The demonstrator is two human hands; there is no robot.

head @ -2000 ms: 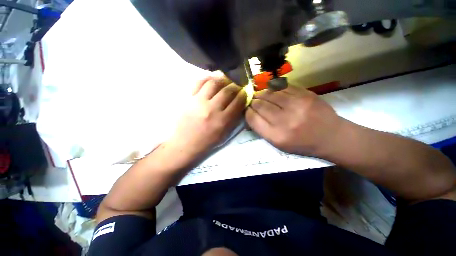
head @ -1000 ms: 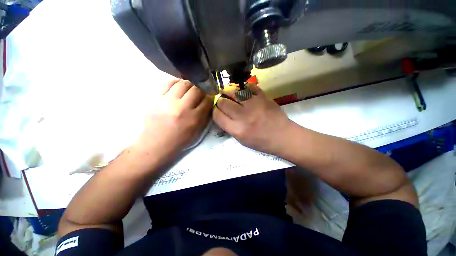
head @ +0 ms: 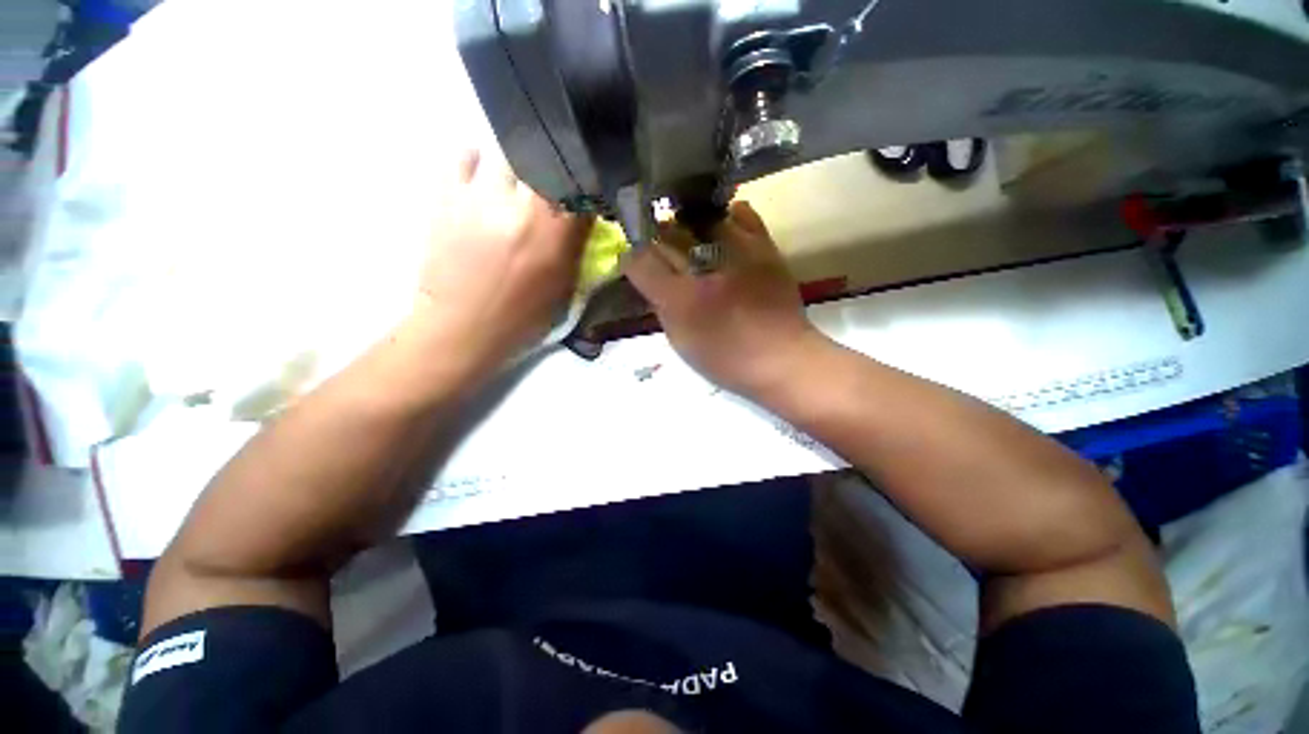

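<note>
White cloth (head: 287,187) lies spread on the table left of the needle, yellowish under the lamp near the presser foot. The grey sewing machine head (head: 617,101) stands above both hands. My left hand (head: 503,258) rests on the cloth left of the needle, slightly blurred, its fingers partly lost in glare. My right hand (head: 732,301) is right of the needle with its fingertips beside and behind the foot; whether it grips cloth is hidden. The reddish-brown and metallic strip (head: 620,313) shows between the hands. The knurled tension knob (head: 767,139) is on the head.
Black scissor loops (head: 930,156) lie behind the needle area. A small red and dark green tool (head: 1180,287) is at the right. A printed scale (head: 1091,384) runs along the table's front edge. Blue baskets (head: 1220,442) and white cloth bundles (head: 1235,574) are below the table at the right.
My left hand has moved up and left, away from my right hand, drawing the cloth edge with it. The strip between them is now uncovered. The camera view has also shifted.
</note>
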